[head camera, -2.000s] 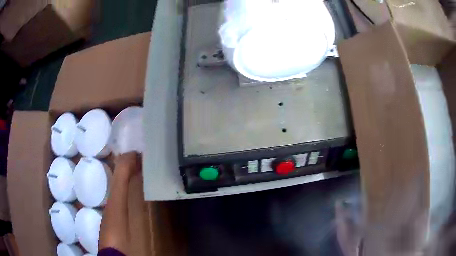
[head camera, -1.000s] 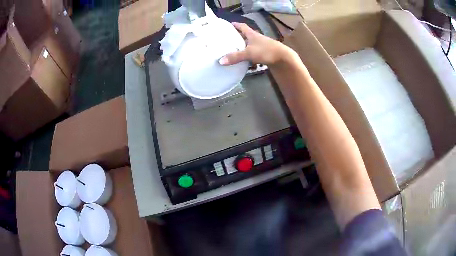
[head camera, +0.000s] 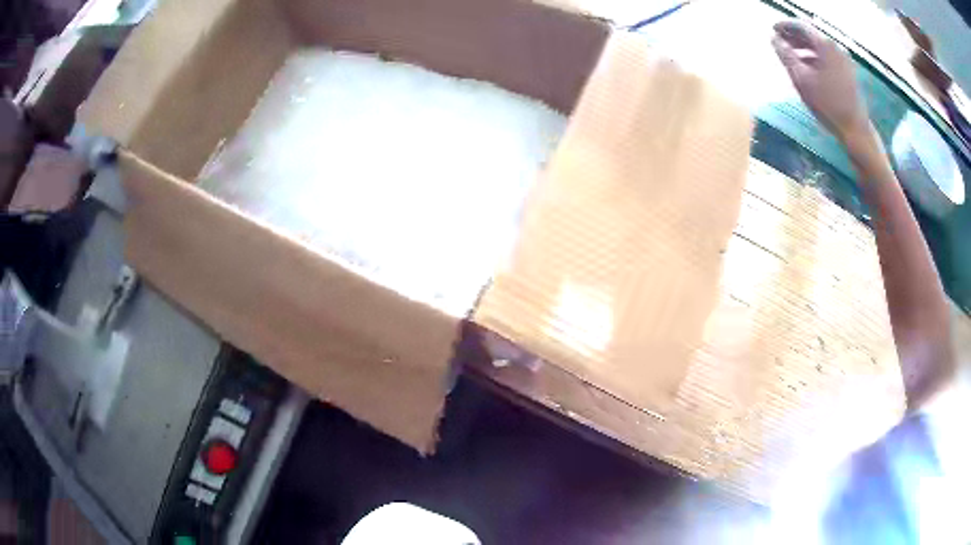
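Note:
My right hand (head camera: 815, 64) is at the upper right, its arm reaching up from the lower right. Its fingers are curled over a bright white area; whether they hold anything is unclear. My left hand is not in view. A smooth white housing (head camera: 410, 527) is cut off by the bottom edge, and what holds it is hidden. The open carton (head camera: 287, 309) contains whitish translucent material (head camera: 383, 170). The grey machine plate (head camera: 149, 394) is at the lower left, with its red button (head camera: 219, 458).
A carton flap (head camera: 639, 213) folds out to the right, over a ribbed brown surface (head camera: 799, 319). A white round object (head camera: 926, 160) is at the right edge. A green button (head camera: 185, 541) is cut off at the bottom left. A green surface lies behind my right forearm.
The view has swung right, so the machine is now at lower left and the left carton is out of view. My right hand has left the white housing on the machine.

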